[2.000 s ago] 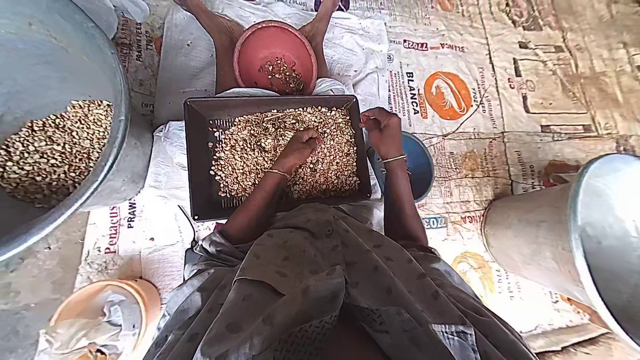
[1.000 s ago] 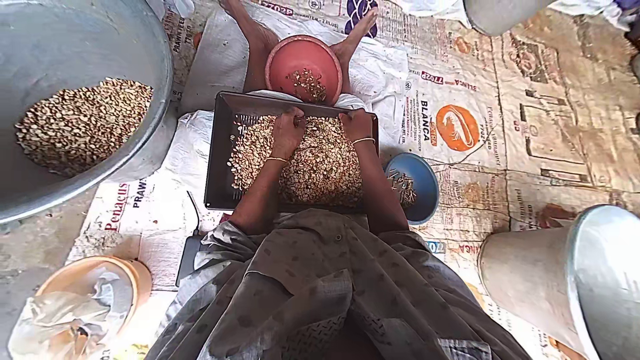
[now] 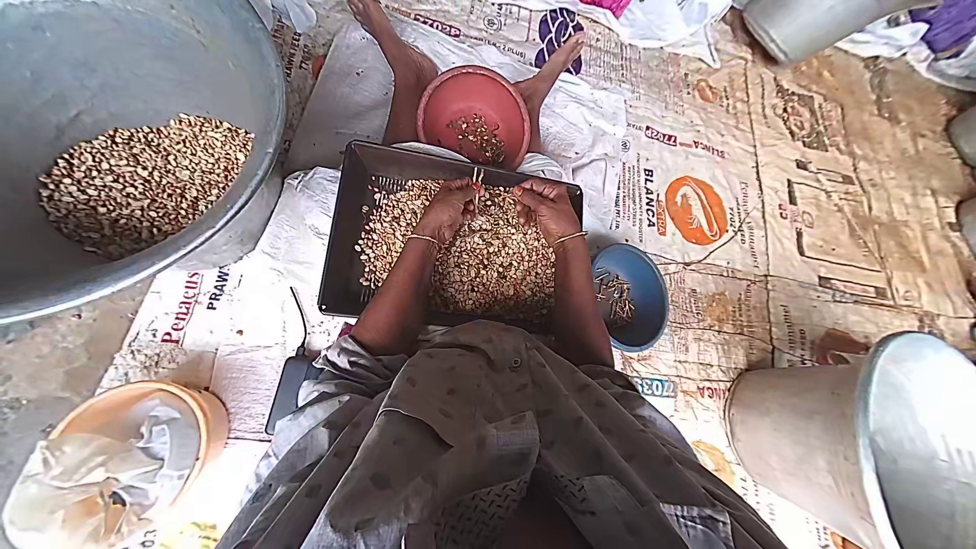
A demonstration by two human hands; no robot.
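Observation:
A black plastic tray (image 3: 333, 263) lies across my lap, heaped with small pale-brown dried pieces (image 3: 496, 267), perhaps seeds or nuts. Over the heap, my left hand (image 3: 451, 206) pinches a thin pale stick-like piece (image 3: 477, 183) upright between its fingertips. My right hand (image 3: 545, 206) is just beside it, fingers bent together over the heap; whether they hold a piece I cannot tell. Beyond the tray a red bowl (image 3: 473, 88) with dark bits in it sits between the lower legs. A blue bowl (image 3: 648, 305) with several thin sticks stands right of my right forearm.
At the left is a large metal basin (image 3: 263, 152) with a pile of the same pieces. An orange tub (image 3: 216, 419) with a plastic bag stands at lower left. A metal pot (image 3: 801, 435) is at lower right, another vessel (image 3: 801, 27) at upper right. Printed sacks (image 3: 823, 229) cover the floor.
Two seconds ago my right hand was at the tray's right edge; now it is over the heap. My left hand has moved toward it since one second ago and shows a pale stick.

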